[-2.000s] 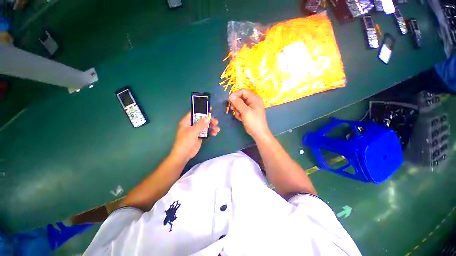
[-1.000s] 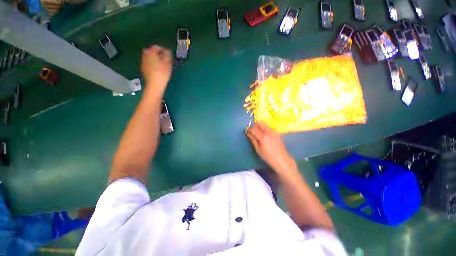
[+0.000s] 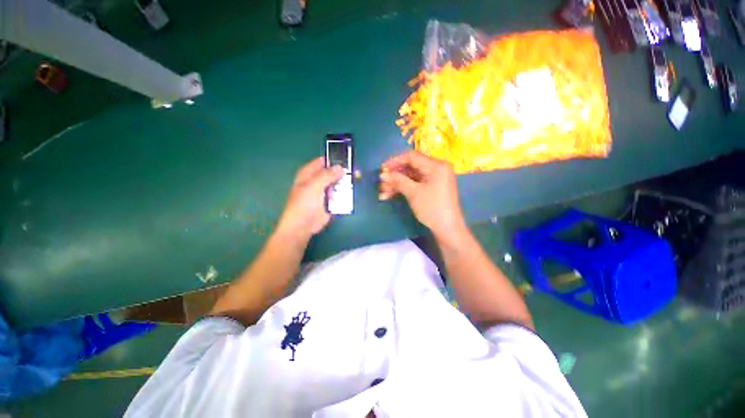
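My left hand (image 3: pixel 309 194) holds an opened phone body (image 3: pixel 340 186) upright over the green bench, its thumb on the front. The phone has a dark screen at the top and a bright silvery lower half. My right hand (image 3: pixel 422 189) is just right of the phone, not touching it, with its fingertips pinched together; a tiny orange bit shows at them, too small to make out clearly. The bag of orange parts (image 3: pixel 523 110) lies behind my right hand, loose pieces spilling from its left end.
Several phones lie at the far right (image 3: pixel 660 75), with another phone (image 3: pixel 292 11) at the far edge. A grey metal arm (image 3: pixel 98 55) crosses the upper left. An orange-red phone (image 3: pixel 51 77) lies beyond it. A blue stool (image 3: pixel 629 265) and black trays (image 3: pixel 720 261) are right of the bench.
My left hand has come back from the far side and now holds the phone that lay on the bench. My right hand has moved slightly away from the bag's open end.
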